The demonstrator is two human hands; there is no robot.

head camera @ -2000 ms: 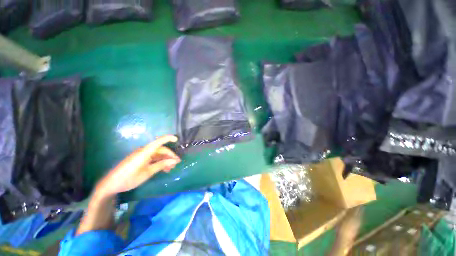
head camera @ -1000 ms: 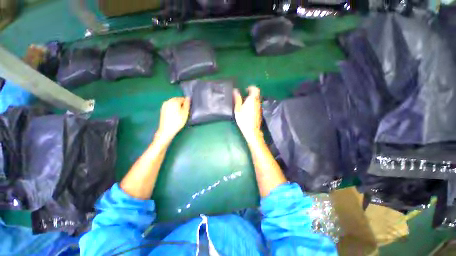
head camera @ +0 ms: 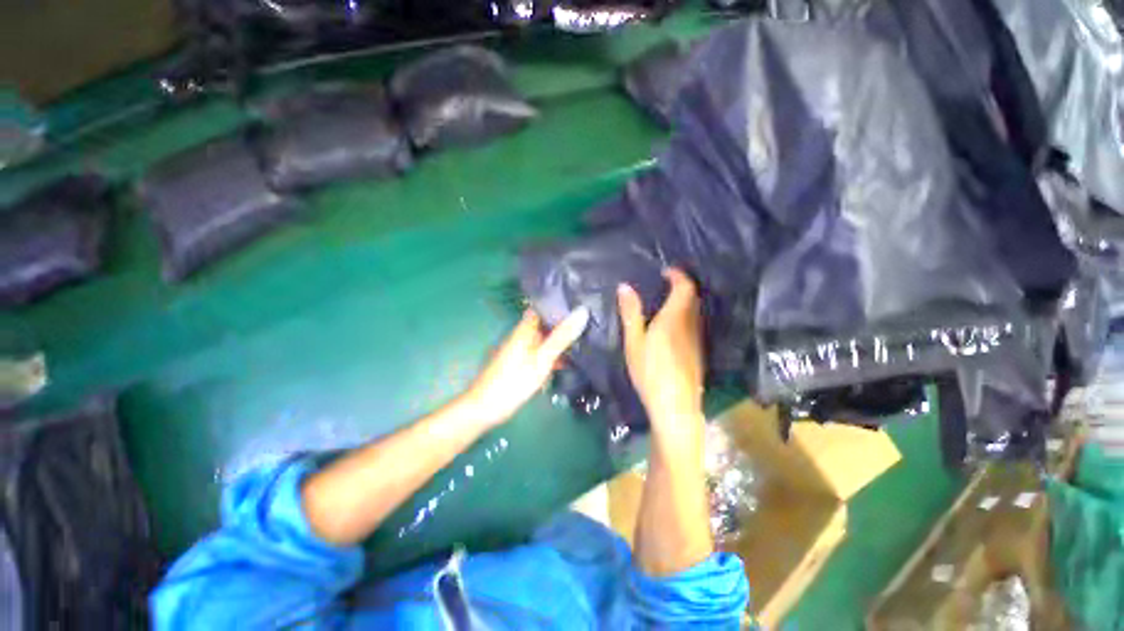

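A dark grey-purple filled bag (head camera: 592,277) lies at the left edge of the right-hand pile on the green bench. My left hand (head camera: 524,370) is at its left side, with thumb and fingers on the plastic. My right hand (head camera: 666,345) is on its right part, thumb and forefinger apart on the surface. Both hands have hold of the bag; its underside and some fingertips are hidden. The bag's lower end hangs loose below my hands.
Folded packets (head camera: 216,203) stand in a row beyond the work area. Waiting bags (head camera: 851,185) overlap at right; more dark bags (head camera: 80,518) lie at left. An open carton (head camera: 789,493) with shiny film is at my lap. Glossy black bags lie at the far edge.
The folded packet that was between my hands is now away from them, in the far row. My hands have moved right onto a bag of the pile. The view has turned right.
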